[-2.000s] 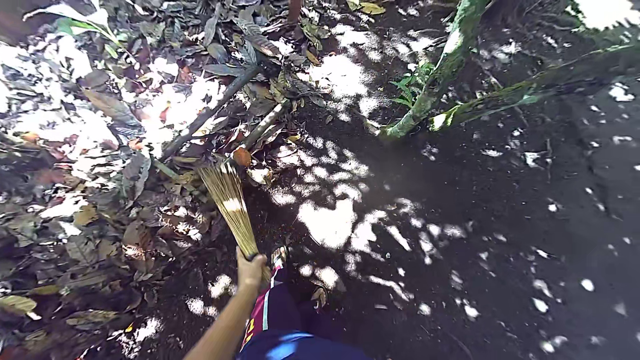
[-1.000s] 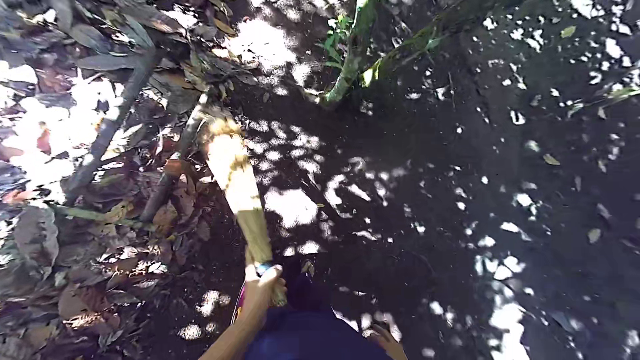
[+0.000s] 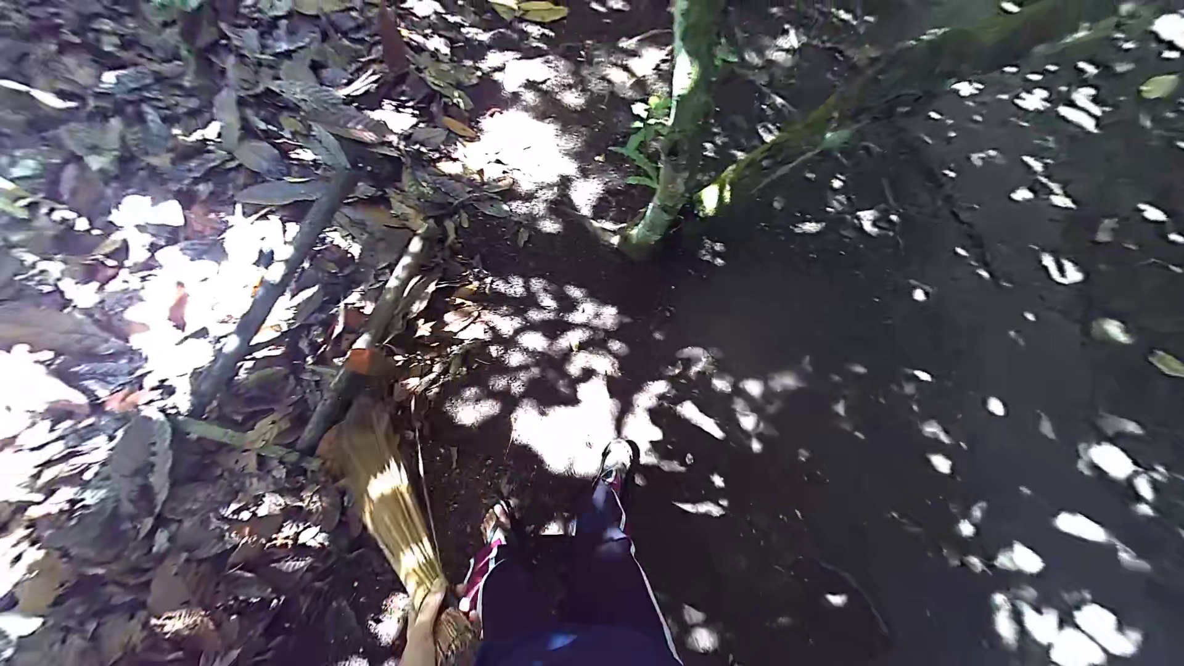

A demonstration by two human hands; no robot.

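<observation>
A broom of thin, stiff bristles (image 3: 384, 499) slants from the bottom edge up to the left, its splayed tip at the edge of the dry leaves. My left hand (image 3: 427, 624) is shut round its bound end, beside my left trouser leg. The butt of the broom shows just right of that hand. Against the bristle tips lies a fallen branch (image 3: 375, 324) with an orange-brown leaf (image 3: 370, 362) on it. My right hand is out of view.
Dry leaf litter (image 3: 102, 527) covers the left side, with a dark branch (image 3: 273, 291) on it. A mossy trunk (image 3: 680, 139) rises ahead, next to a mossy root or limb (image 3: 814, 129). Dark soil (image 3: 786, 305) with scattered leaves spreads to the right. My feet are below centre.
One second ago the broom's tip was higher, near the upper end of the fallen branch; now it is lower, by the branch's near end. My right hand has left the view.
</observation>
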